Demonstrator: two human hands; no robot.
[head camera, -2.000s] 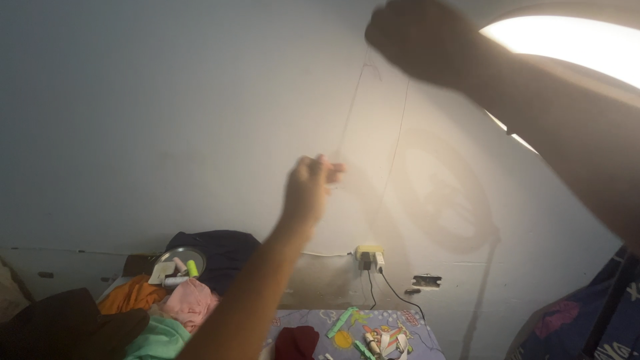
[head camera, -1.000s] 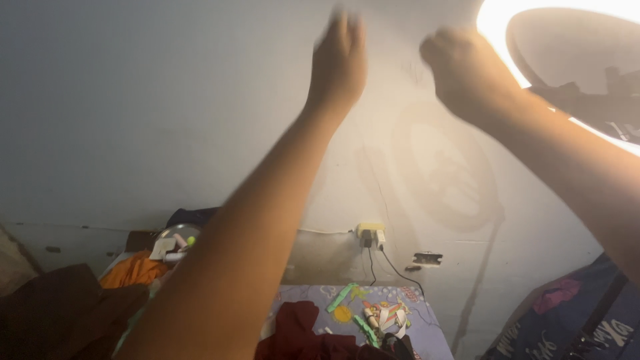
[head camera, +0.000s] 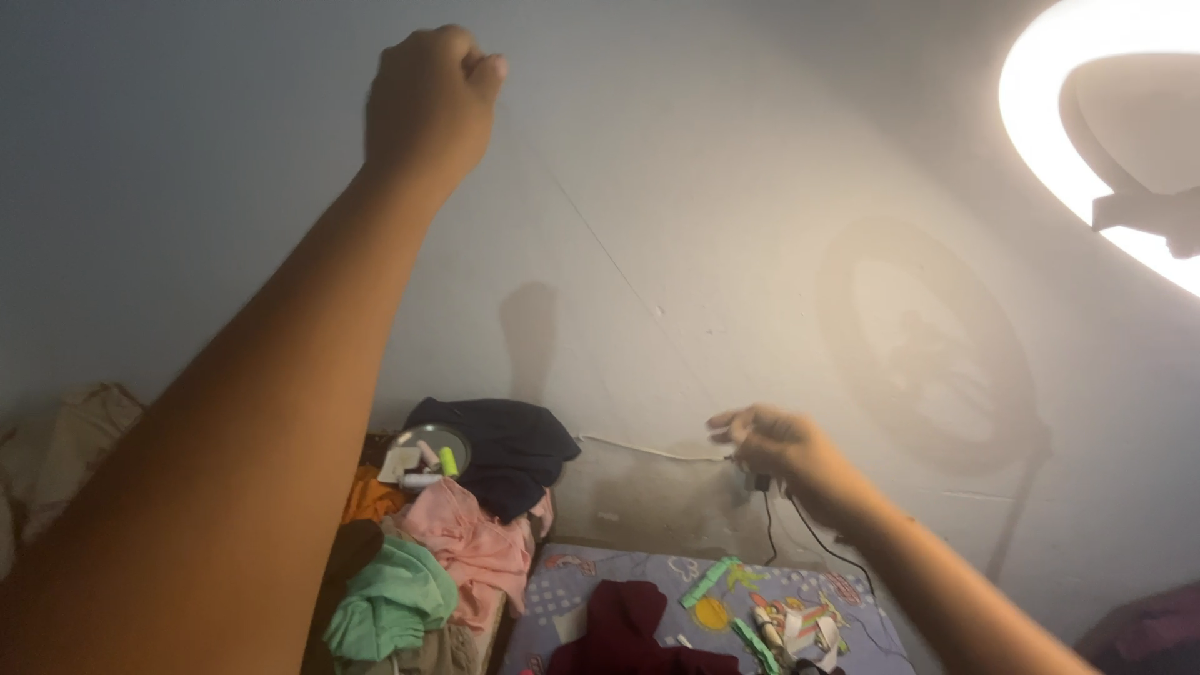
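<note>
A thin dark thread (head camera: 605, 246) runs slantwise across the wall, from near my raised left hand down to my right hand. My left hand (head camera: 433, 103) is a closed fist at the upper left, with the thread's upper end fading out just beside it. Lower right, my right hand (head camera: 769, 441) has its fingertips bunched at the thread's lower end, in front of the wall socket. Below lies dark red cloth (head camera: 623, 623) on a patterned purple surface (head camera: 553, 600). Whatever sits inside the left fist is hidden.
A lit ring light (head camera: 1041, 103) stands at the upper right. At the lower left are a round tray (head camera: 457, 441) with thread spools (head camera: 448, 461), navy cloth (head camera: 506, 441), pink cloth (head camera: 459, 534) and green cloth (head camera: 389, 600). Green strips (head camera: 710, 581) and a black cable (head camera: 830, 544) are at the lower right.
My right hand has come down from beside the ring light to the socket's height. My left hand was low two seconds ago, then rose, and is now high and further left.
</note>
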